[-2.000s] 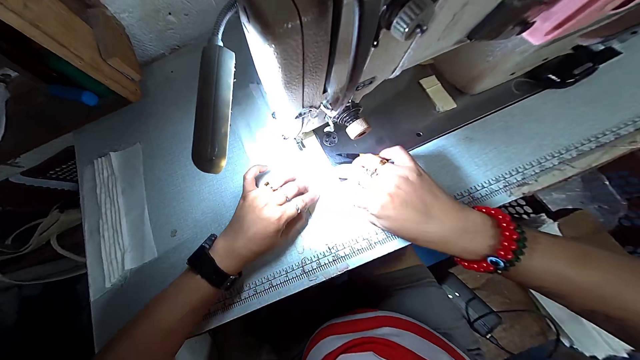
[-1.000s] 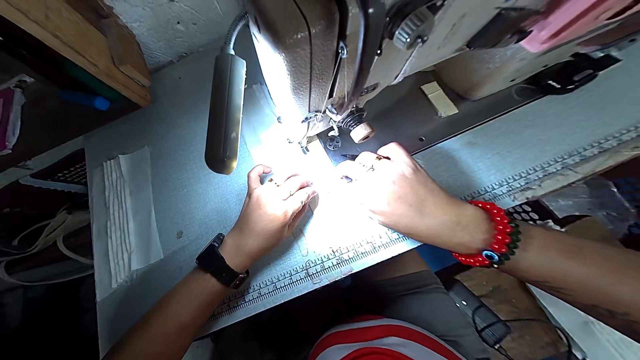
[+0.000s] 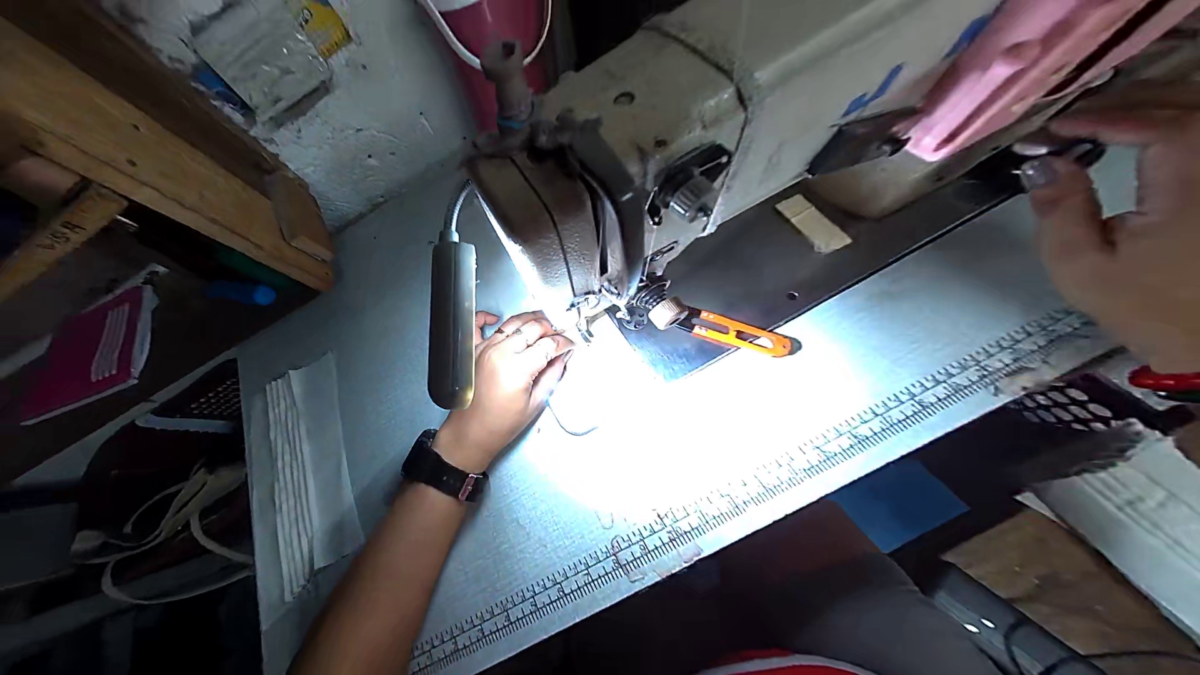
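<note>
A sewing machine's head (image 3: pixel 553 225) stands over the grey table. My left hand (image 3: pixel 514 375), fingers drawn together, lies just left of the needle area; glare hides whether cloth is pinched in it. A dark thread (image 3: pixel 572 432) curls on the table below its fingertips. Right of the presser foot lies an orange-handled tool, perhaps thread snips (image 3: pixel 741 334), which no hand touches. My right hand (image 3: pixel 1116 216) is raised at the far right, thumb and fingers apart, close to a small black object (image 3: pixel 1073 155) by the machine's base; whether it touches that is unclear.
A lamp (image 3: pixel 452 323) on a bent neck hangs left of the machine head. Pleated white cloth (image 3: pixel 305 478) lies at the table's left. A printed ruler scale (image 3: pixel 684 525) runs along the front edge. Wooden shelving (image 3: pixel 187 206) stands at the left, and a pink part (image 3: pixel 994 80) sits on the machine.
My right hand has left the needle area and moved to the far right. The orange tool now shows beside the presser foot. My left hand stays near the needle. The view has shifted.
</note>
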